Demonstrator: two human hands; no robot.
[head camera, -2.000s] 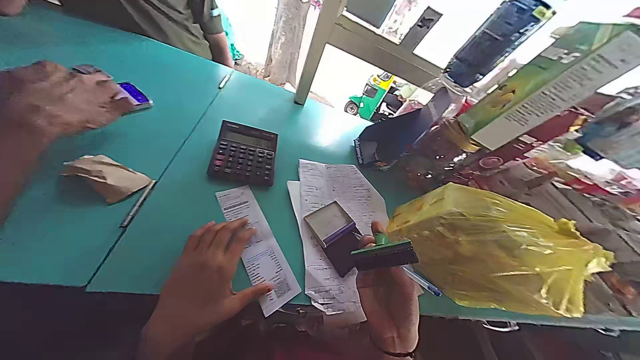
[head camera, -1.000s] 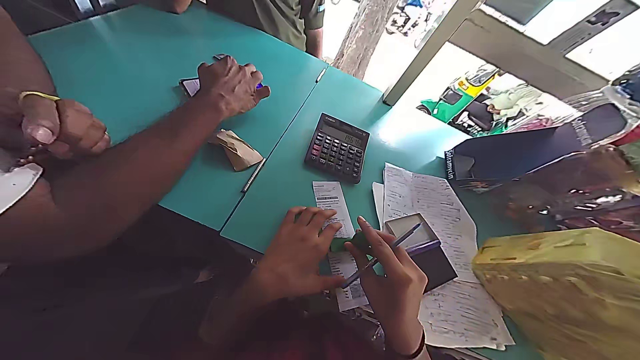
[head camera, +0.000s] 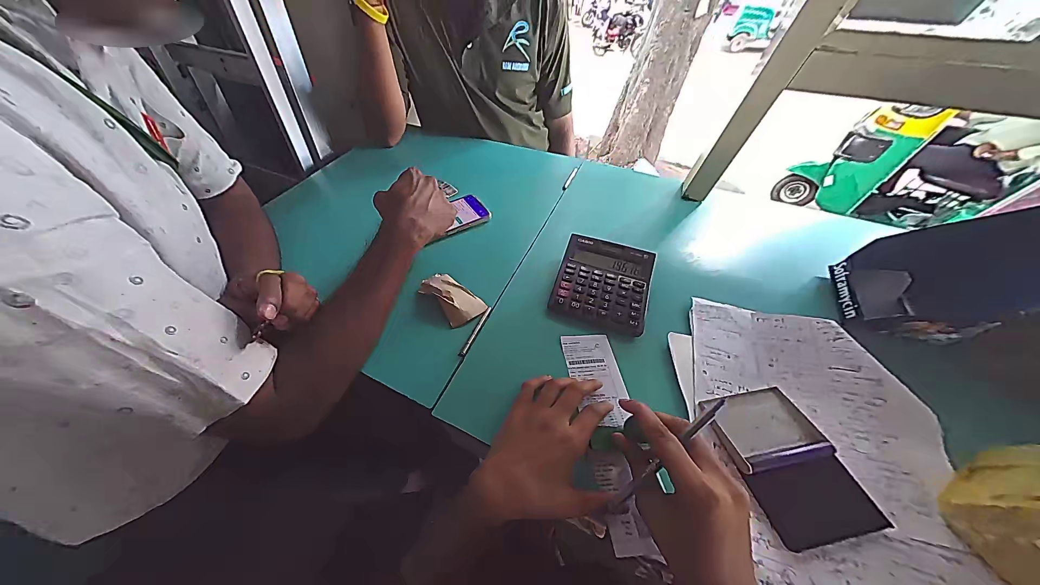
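A printed paper receipt lies on the teal counter under my hands. My left hand rests across it with fingers spread, holding nothing. My right hand grips a green hand stamp that stands on the receipt, and a pen slants between its fingers. Fingers hide part of the stamp. Beside my right hand an open ink pad lies on handwritten sheets. A black desk calculator sits beyond the receipt.
A co-worker in a white patterned shirt stands left, one hand at a smartphone. Crumpled brown paper lies near the counter's joint. Opposite stands a person in a dark shirt. A dark box and yellow plastic bag are right.
The stamp, held up over the ink pad two seconds ago, is now down on the receipt. My left hand remains on the paper. The view has swung left, showing more of the co-worker.
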